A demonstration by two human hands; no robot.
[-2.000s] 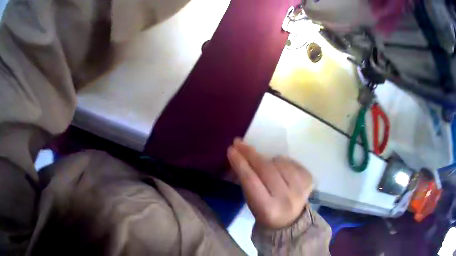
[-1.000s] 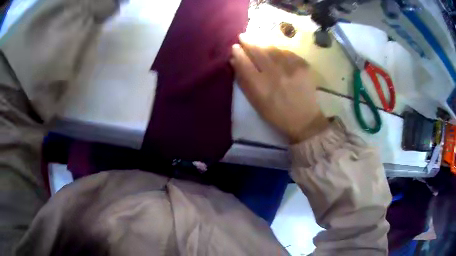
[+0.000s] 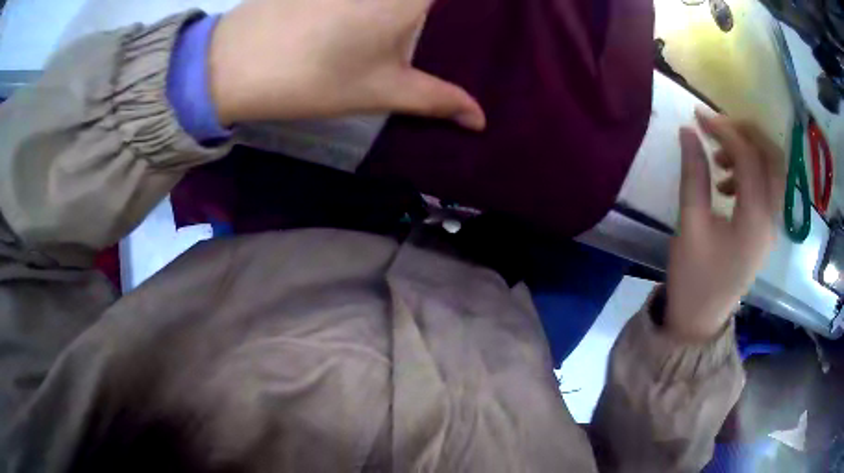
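A maroon fabric panel (image 3: 546,120) lies over the front edge of the white table, its near end curving down at the edge. My left hand (image 3: 338,65) lies at the panel's left side, thumb stretched over the cloth; its other fingertips are cut off by the top edge, so its hold cannot be told. My right hand (image 3: 726,217) is raised to the right of the panel, fingers apart and slightly blurred, holding nothing. The needle area is out of the picture.
The yellowish machine bed (image 3: 750,69) is at the upper right. Scissors with a green handle loop (image 3: 796,185) and a red one lie right of my right hand. The table edge (image 3: 625,236) runs below the panel. Darker maroon cloth (image 3: 268,194) hangs under the table.
My left hand has come into view on the cloth. My right hand has moved off the panel, to the right and towards me. The panel and scissors appear farther right in the shifted view.
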